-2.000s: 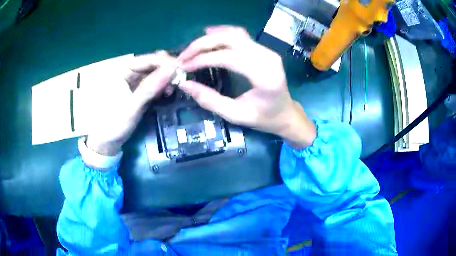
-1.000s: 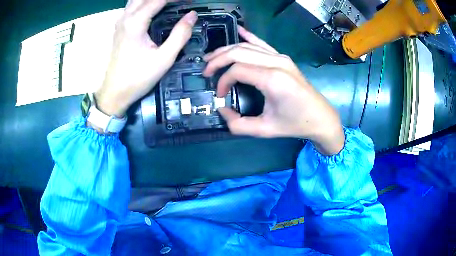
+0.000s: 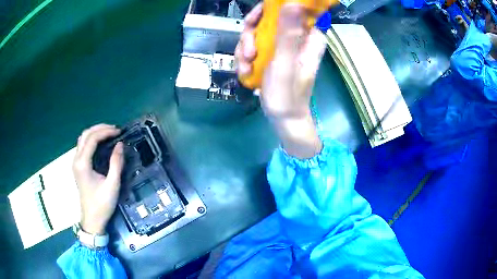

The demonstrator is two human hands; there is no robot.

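A black housing (image 3: 147, 190) lies open on the grey assembly fixture (image 3: 163, 233), at the lower left. Small white pads (image 3: 164, 197) show inside its near end. My left hand (image 3: 99, 171) holds the housing by its left upper side, thumb on the rim. My right hand (image 3: 289, 65) is raised at the upper middle, blurred, and wrapped around the orange electric screwdriver (image 3: 265, 46). The screwdriver's lower end is beside the screw feeder (image 3: 210, 32); its bit cannot be made out.
A cream pad sheet (image 3: 57, 201) with narrow strips lies left of the housing. A stack of cream cardboard sheets (image 3: 373, 82) lies at the right. Another person's blue sleeve (image 3: 473, 57) shows at the right edge. A clear plastic bag (image 3: 357, 6) is at the top.
My right hand has left the housing and taken hold of the screwdriver. The view has turned right, so the housing shows lower left. My left hand stays at the housing.
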